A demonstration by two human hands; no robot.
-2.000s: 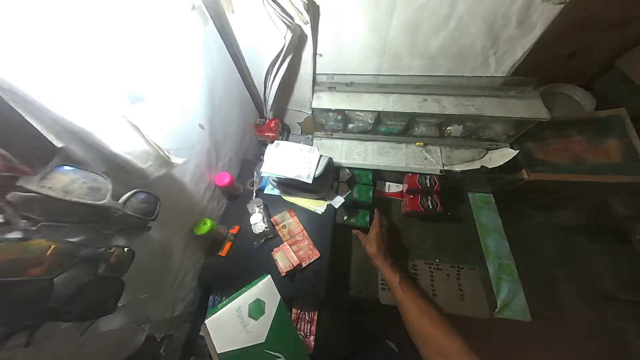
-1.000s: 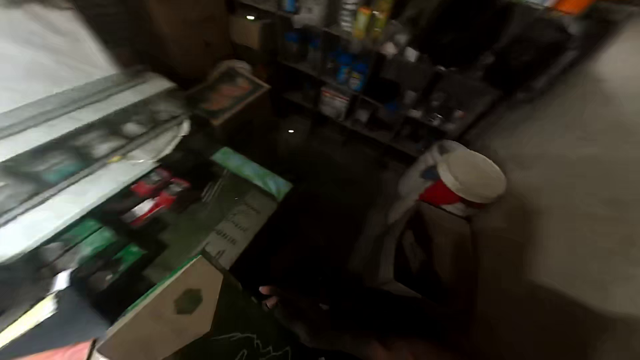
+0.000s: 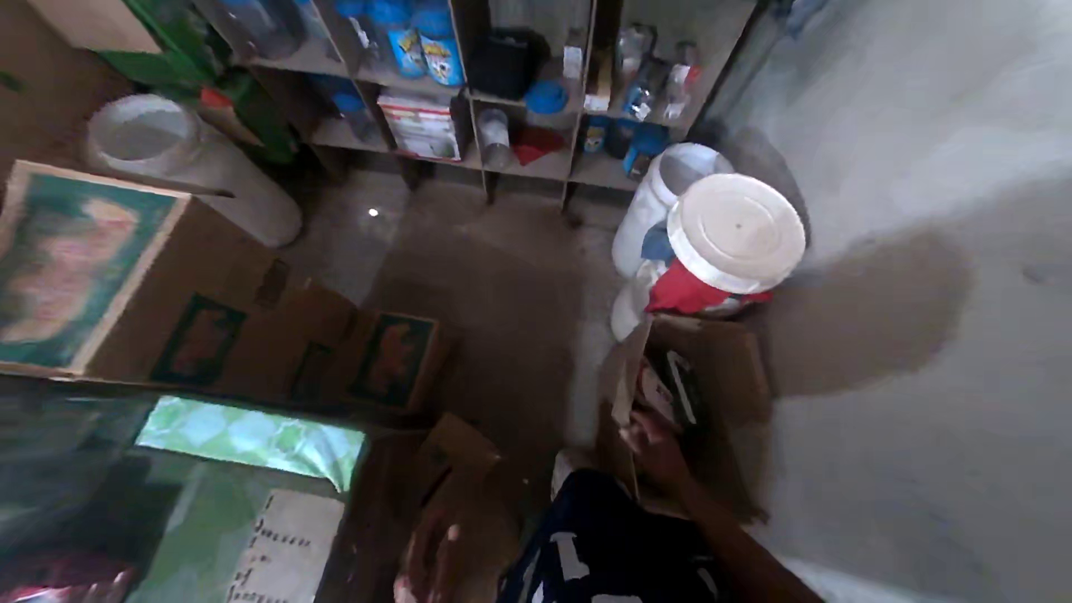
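My right hand (image 3: pixel 657 448) reaches over an open cardboard box (image 3: pixel 741 368) by the wall, its fingers closed on the edge of the raised flap (image 3: pixel 632 373). Inside, just beyond the fingers, lie a dark item with a pale edge (image 3: pixel 682 388) and a reddish-white packet (image 3: pixel 656 392). My left hand (image 3: pixel 431 557) is low in the view over a brown carton (image 3: pixel 481 519). Its fingers look apart, with nothing visible between them; part of it is dim and cut off by the frame's lower edge.
A white bucket with a lid (image 3: pixel 737 230) and a red cloth (image 3: pixel 687 289) stand behind the box. Wooden shelves (image 3: pixel 532 172) hold jars. Printed cartons (image 3: pixel 209 293) and a white drum (image 3: pixel 209 176) are at left. A glass-topped counter (image 3: pixel 193 511) is lower left.
The view has swung right, from the counter to the floor and shelves. A hand that was beside small green packs on the counter two seconds ago is not there now; my right hand is at the open box.
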